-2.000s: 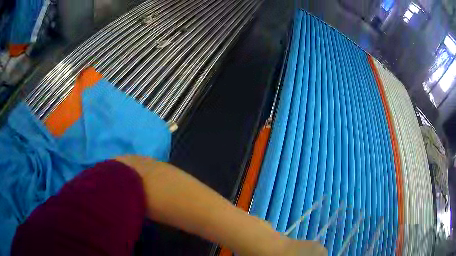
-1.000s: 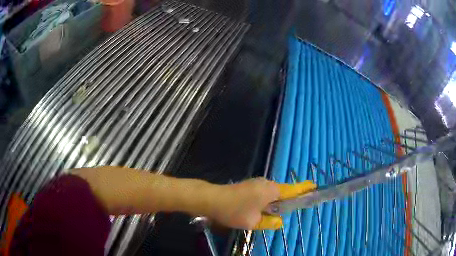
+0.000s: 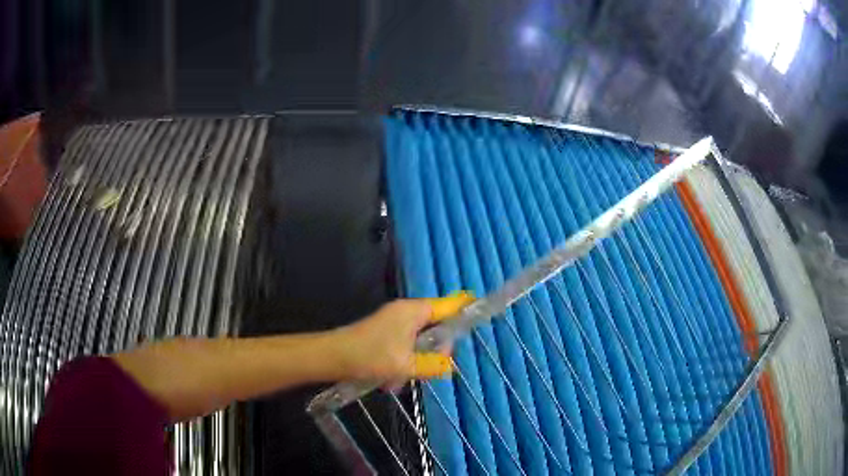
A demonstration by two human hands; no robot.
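A wire rack, an open silver rectangle with thin wires across (image 3: pixel 581 244), slants over the blue ridged sleeves (image 3: pixel 465 214). My left hand (image 3: pixel 400 342), with yellow finger covers, grips the rack's near flat bar left of its middle. The rack's lower left corner juts over the dark gap and its far corner reaches the white sleeves. The rack's bottom part is cut off by the picture's edge. My right hand is not in view.
Bare steel tubes (image 3: pixel 177 204) lie on the left, with small pale pieces (image 3: pixel 107 198) on them. A dark gap (image 3: pixel 311 223) separates the two tube beds. An orange sleeve (image 3: pixel 721 256) and white sleeves (image 3: pixel 809 372) lie on the right. An orange object (image 3: pixel 19 172) stands far left.
The view has turned. My left hand first came in without the rack clearly visible, then gripped its bar; now the rack shows more fully over the blue sleeves. The loose blue cloth has left the view.
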